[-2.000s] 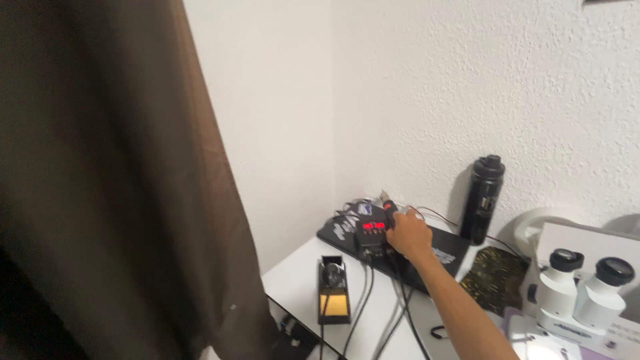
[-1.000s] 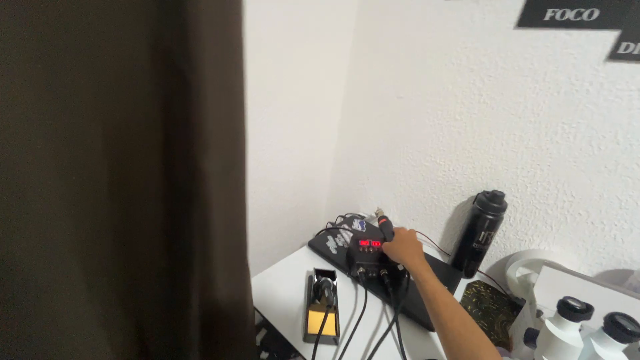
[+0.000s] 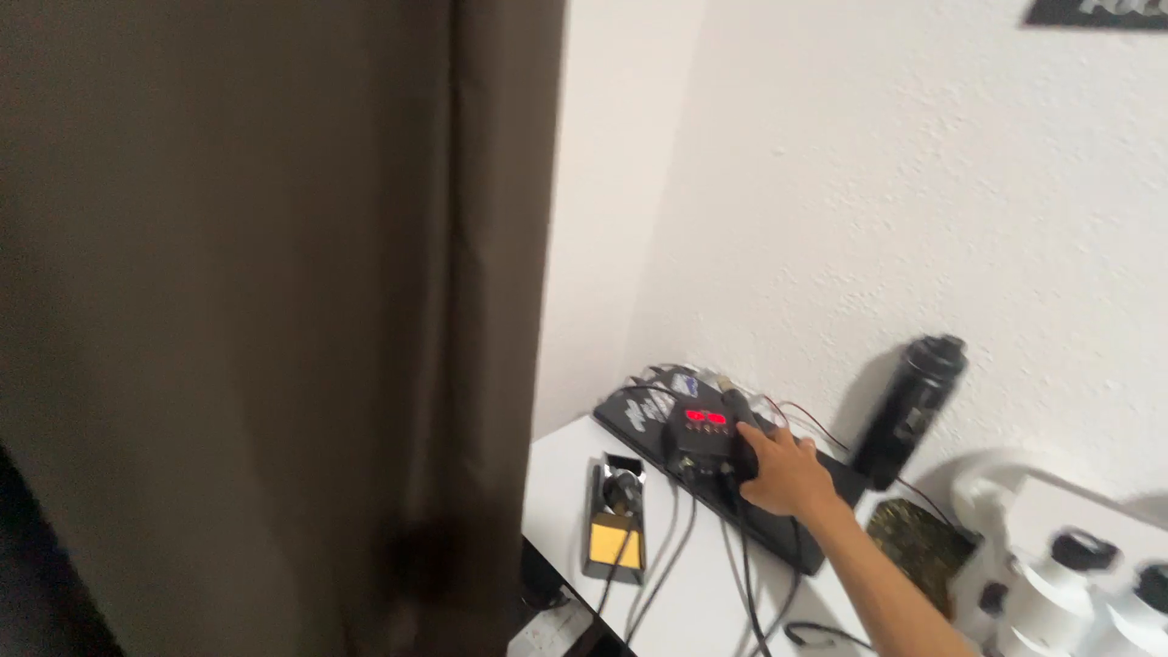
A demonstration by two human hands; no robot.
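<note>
My right hand (image 3: 783, 470) reaches in from the lower right, its fingers spread against the right side of a black soldering station (image 3: 704, 440) with a lit red display. Beside the station, just behind my fingers, stands a black hot-air handpiece (image 3: 741, 409), or a similar tool, with a metal tip. The station rests on a closed black laptop (image 3: 639, 412) with stickers. Left of it, a soldering iron stand (image 3: 616, 538) with a yellow sponge sits on the white desk. Whether my fingers grip the station or only touch it cannot be told. My left hand is out of view.
A dark curtain (image 3: 274, 319) fills the left side. Black cables (image 3: 680, 547) cross the white desk (image 3: 680, 598). Against the textured wall stands a black bottle (image 3: 912, 411). A dark patterned mat or board (image 3: 912, 547) and a white microscope (image 3: 1049, 593) are at the right.
The view has shifted, and the curtain now covers much more of it. My right hand, closed around the station's side earlier, now shows its fingers more spread.
</note>
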